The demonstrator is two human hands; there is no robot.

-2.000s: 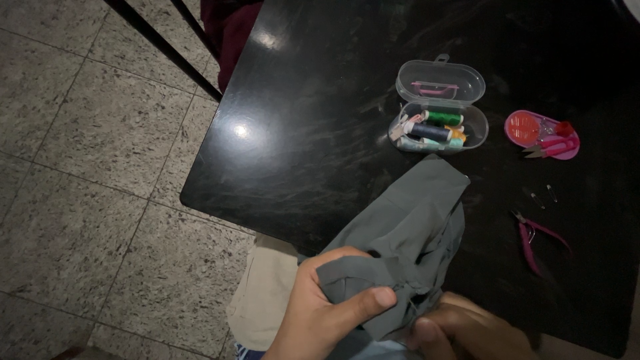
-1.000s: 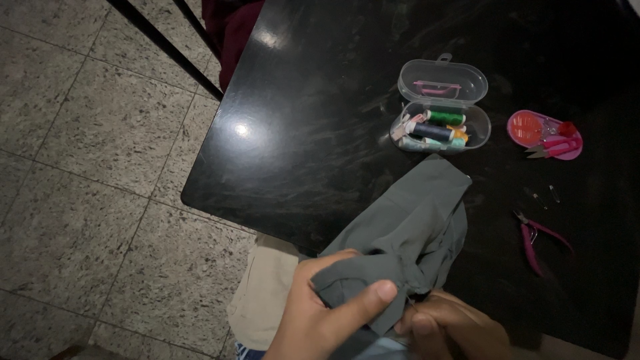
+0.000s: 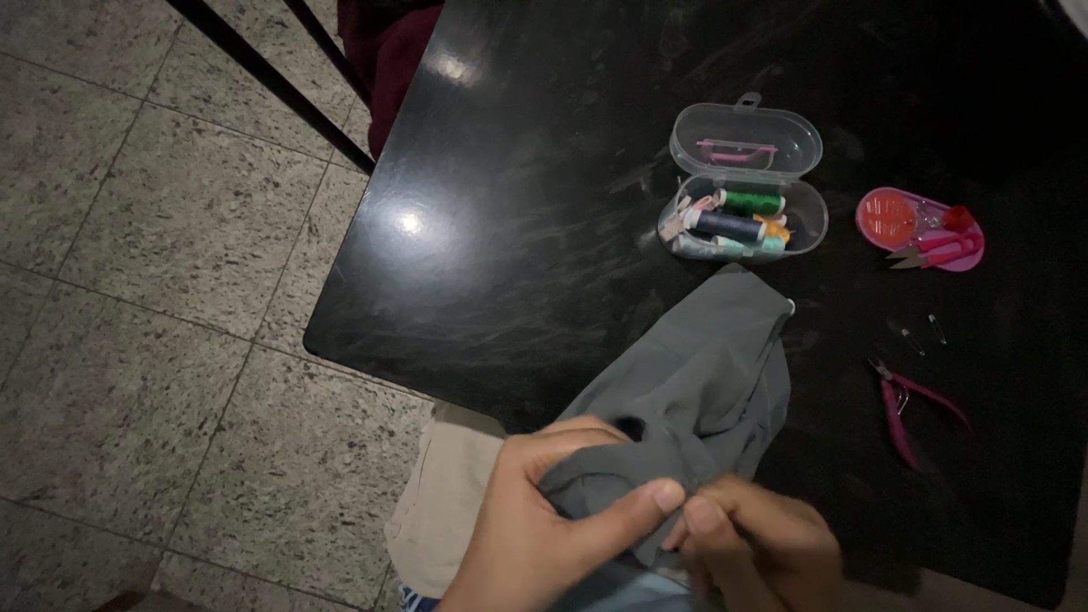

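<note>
A grey piece of cloth (image 3: 697, 365) runs from the dark table down to my hands at its near edge. My left hand (image 3: 569, 518) grips a folded part of it, thumb on top. My right hand (image 3: 756, 535) pinches at the cloth's edge beside the left thumb; whether a needle is between its fingers cannot be seen. Beyond the cloth stands an open clear plastic case (image 3: 816, 229) with thread spools, among them a green spool (image 3: 751, 202) and a dark blue spool (image 3: 727, 225).
On the black table (image 3: 476, 280), a pink tray (image 3: 969, 259) holds small scissors (image 3: 935, 250) and a red needle holder (image 3: 888, 217). Nearer lie two safety pins (image 3: 937, 329) and pink-handled nippers (image 3: 899, 416). Dark metal bars (image 3: 280, 89) and maroon fabric (image 3: 395, 68) are at the table's far left.
My right hand has moved up against the cloth beside my left thumb. The left hand keeps its hold, and the things on the table have not moved.
</note>
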